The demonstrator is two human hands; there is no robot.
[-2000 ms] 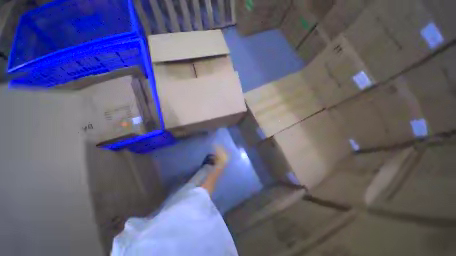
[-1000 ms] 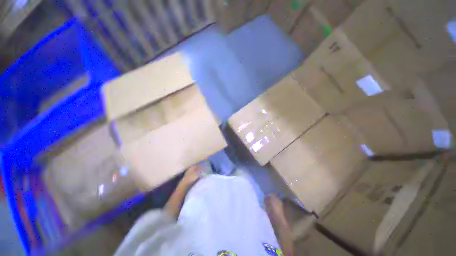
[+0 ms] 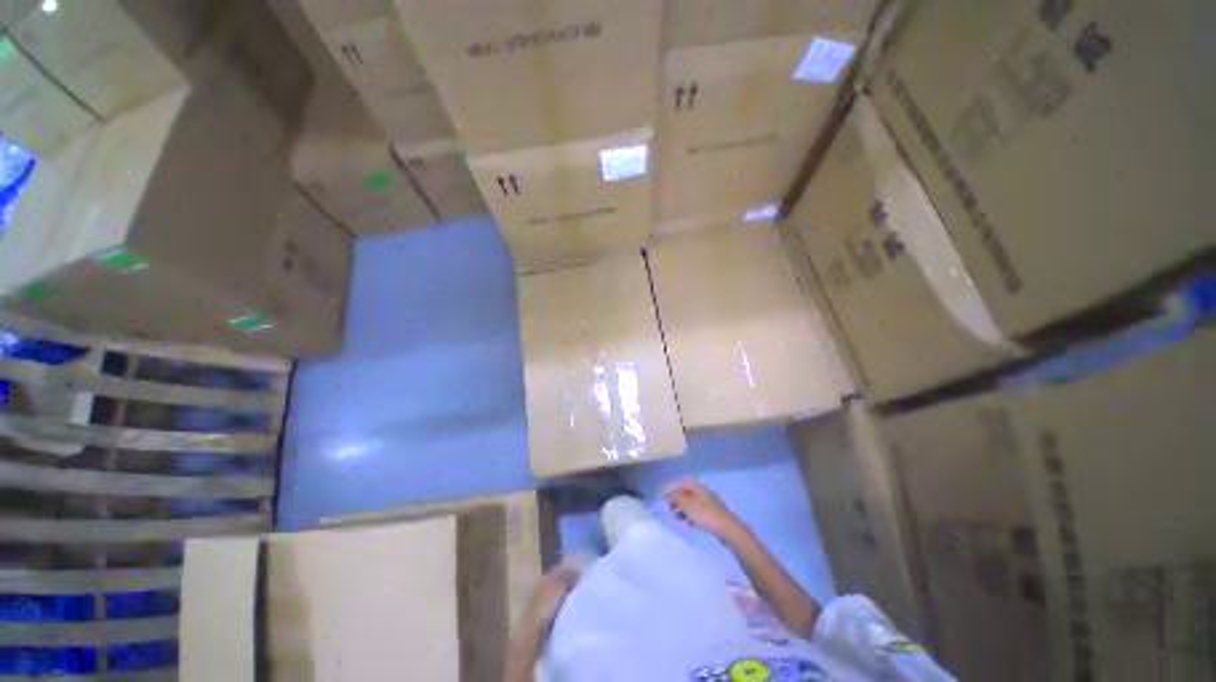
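Note:
Two taped brown cartons stand side by side on the floor in front of me, the left one (image 3: 603, 360) with shiny tape on top and the right one (image 3: 747, 327) touching it. My right hand (image 3: 699, 508) is just below their near edge, fingers curled; whether it holds anything is too small to tell. My left hand (image 3: 567, 576) is blurred at the left side of my white shirt, beside a carton with a raised flap (image 3: 358, 600) at the lower left. Its fingers do not show clearly.
Labelled cartons (image 3: 574, 193) are stacked behind the pair. Large cartons (image 3: 1054, 147) stand close on the right. A slatted wooden pallet (image 3: 134, 473) is at the left, with more cartons (image 3: 200, 213) beyond it. Blue-grey floor (image 3: 407, 360) shows between the pallet and the pair.
My view has turned right, so the taped pair now lies ahead and the flapped carton is at lower left. The blue crate beside it has left the view. My right hand has come up in front.

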